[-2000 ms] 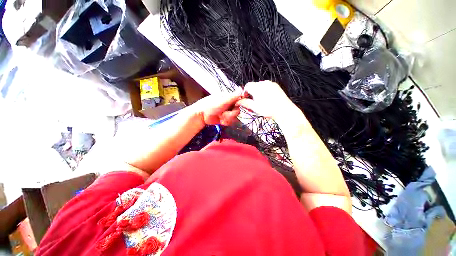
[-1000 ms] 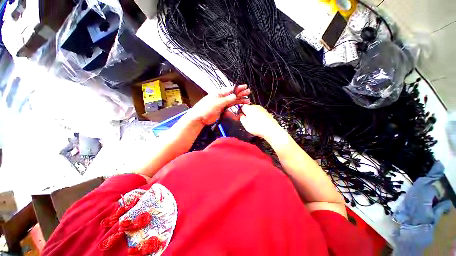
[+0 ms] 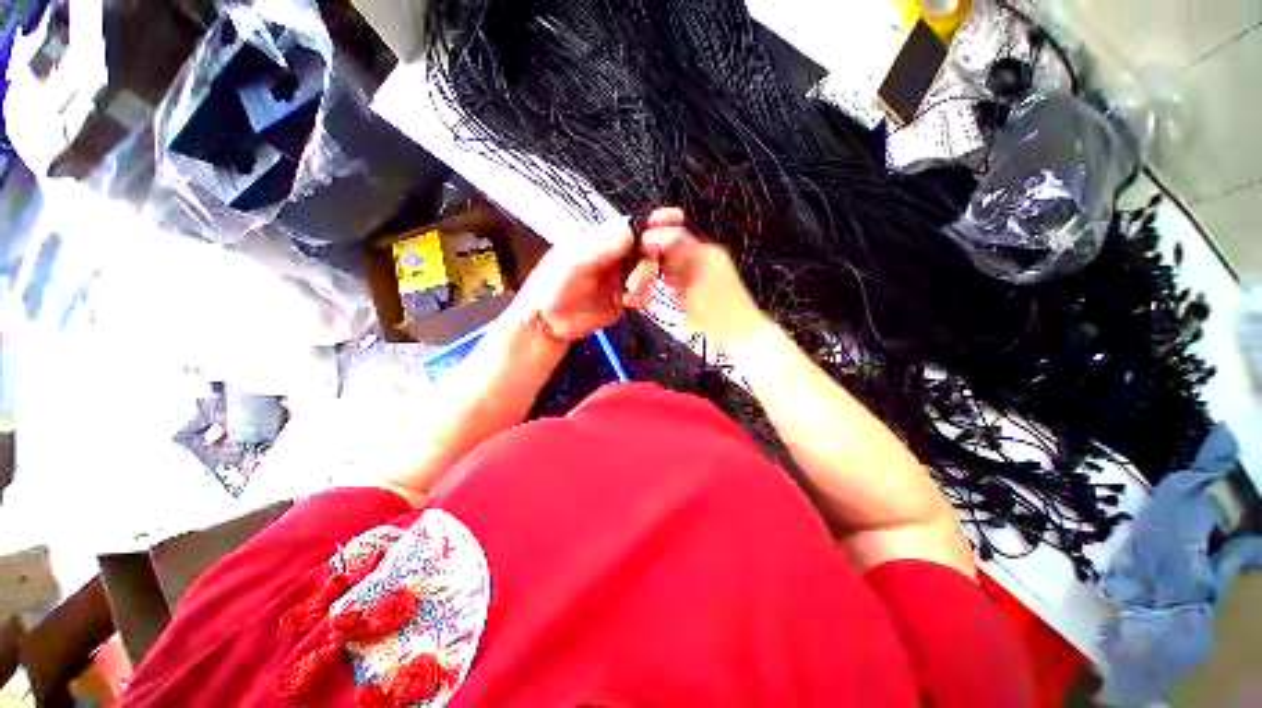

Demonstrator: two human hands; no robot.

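Observation:
A thick hank of black cables lies across the white table, with small black cable ends clustered at its right end. My left hand and my right hand meet at the hank's near edge. Their fingertips close together around a small dark part, mostly hidden by the fingers. Its type and any cable joined to it cannot be told.
A blue bin is partly hidden below my hands. A brown carton with yellow boxes stands to the left. A clear plastic bag and a dark rectangle lie beyond the hank. Blue-grey cloth is at right.
My right hand has moved up and left from below my left hand. My left fingers, spread a second ago, are now bent in, and both hands' fingertips meet.

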